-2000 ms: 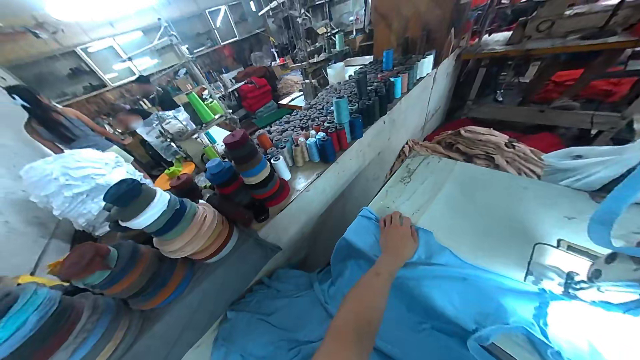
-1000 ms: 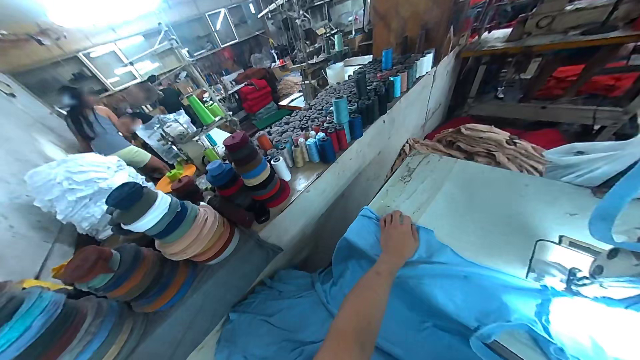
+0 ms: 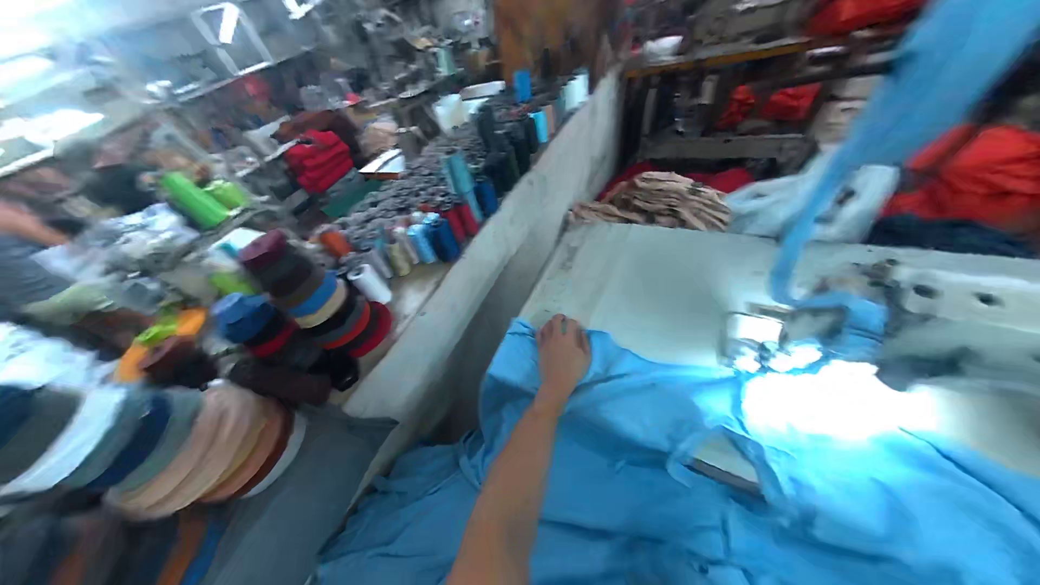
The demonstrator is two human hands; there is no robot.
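My left hand (image 3: 562,348) rests on the far left edge of light blue fabric (image 3: 617,463), its fingers curled at the cloth on a pale work table (image 3: 642,276). The fabric spreads right to a sewing machine (image 3: 975,317), where a bright lamp washes out the needle area. A blue fabric strip (image 3: 845,171) hangs from above and runs down to the machine's presser area. My right hand is not in view.
A low wall (image 3: 496,244) borders the table on the left. Beyond it stand rolls of coloured fabric tape (image 3: 244,447) and many thread spools (image 3: 422,179). Crumpled tan cloth (image 3: 658,199) lies past the table's far edge. A blurred person is at far left.
The view has swung to the right, bringing more of the sewing machine and the hanging blue strip into sight. My left hand stays at the same edge of the blue fabric.
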